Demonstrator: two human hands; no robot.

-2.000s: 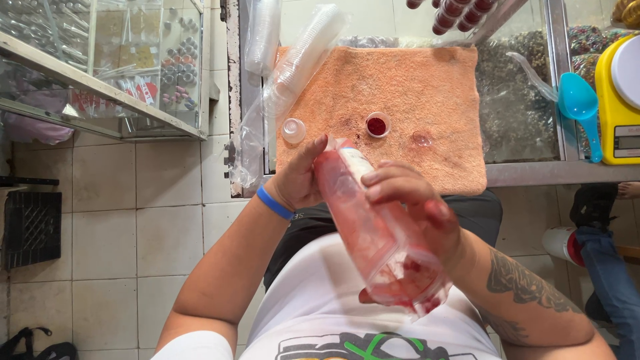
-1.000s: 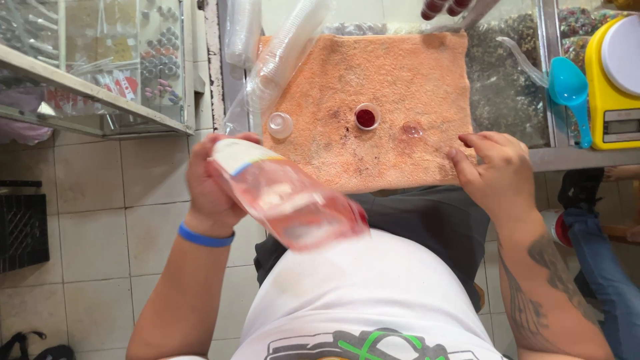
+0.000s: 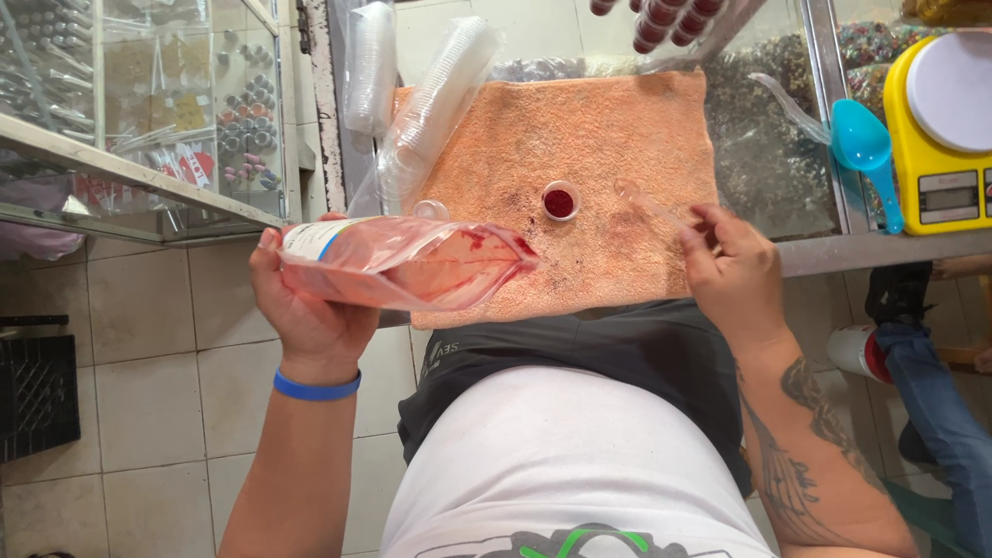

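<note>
My left hand (image 3: 314, 318) holds a clear plastic bag (image 3: 434, 267) with a white label, its inside stained red. The bag lies sideways, its mouth facing right, over the near left part of an orange towel (image 3: 620, 116). My right hand (image 3: 732, 271) pinches the handle of a small clear plastic spoon (image 3: 639, 194) above the towel's right side. A small clear cup with dark red contents (image 3: 559, 201) stands between the hands, on the towel. An empty-looking clear cup or lid (image 3: 430, 210) is just behind the bag, partly hidden.
Sleeves of clear cups (image 3: 446, 93) lie at the towel's upper left. On the right are a translucent spoon (image 3: 790, 108), a blue scoop (image 3: 862, 139) and a yellow scale (image 3: 899, 178). A glass display case (image 3: 139, 186) stands left; filled red containers (image 3: 666, 23) hang at the top.
My left hand has brought the bag from in front of my shirt over the towel's near left edge. My right hand let go of the bag and now has the clear spoon.
</note>
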